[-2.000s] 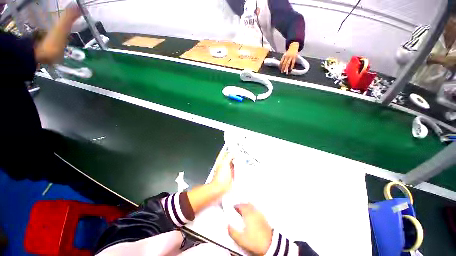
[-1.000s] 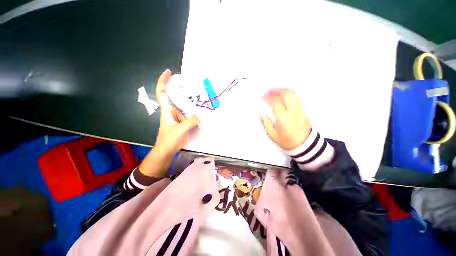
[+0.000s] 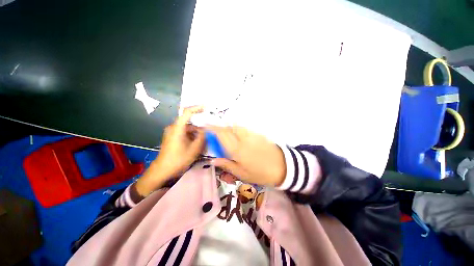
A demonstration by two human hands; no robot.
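Note:
My left hand (image 3: 179, 145) and my right hand (image 3: 248, 156) are close together at the near edge of the white sheet (image 3: 296, 88). The blue battery cell (image 3: 213, 144) shows between them, blurred, against the fingers of my right hand. My left hand holds a white housing (image 3: 199, 120), of which only a small part shows; it blends into the sheet. Thin dark wire strands (image 3: 239, 96) show above the hands. The fingertips and the inside of the housing are partly hidden.
A blue tape dispenser (image 3: 423, 130) with cream-yellow tape rolls stands at the right. A white bow-tie-shaped scrap (image 3: 146, 98) lies on the dark bench (image 3: 93, 62) at the left. A short dark strand lies on the sheet's upper right. A red stool (image 3: 57, 171) is below left.
The view has tilted down from the conveyor to the sheet. My right hand has moved left to meet my left hand at the blue cell. Both hands are nearer my body.

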